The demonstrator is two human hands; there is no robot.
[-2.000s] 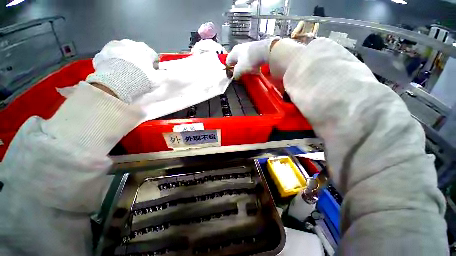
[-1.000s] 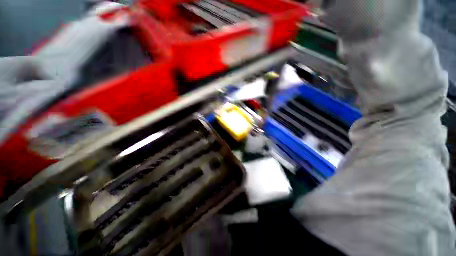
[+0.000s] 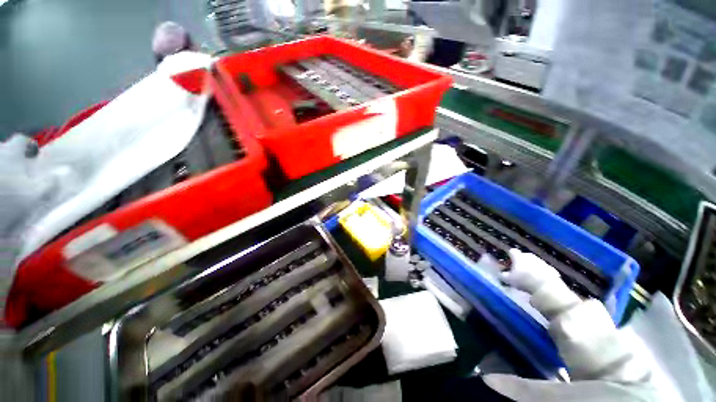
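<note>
My right hand, in a white glove, is at the blue bin on the right, its fingers over the rows of dark blocks. Whether it holds something is hidden by blur. My left hand is blurred at the left edge, by the white sheet that partly covers the left red bin. I cannot tell whether its fingers grip the sheet. The steel tray holds rows of dark blocks on pale liners.
A second red bin with blocks stands on the raised shelf. A yellow box, a white bottle and white wipes lie between tray and blue bin. Another metal tray is at the right edge. A person's cap shows behind.
The view has swung right. My right hand has left the white sheet and come down to the blue bin. My left hand has shifted to the left edge of the view.
</note>
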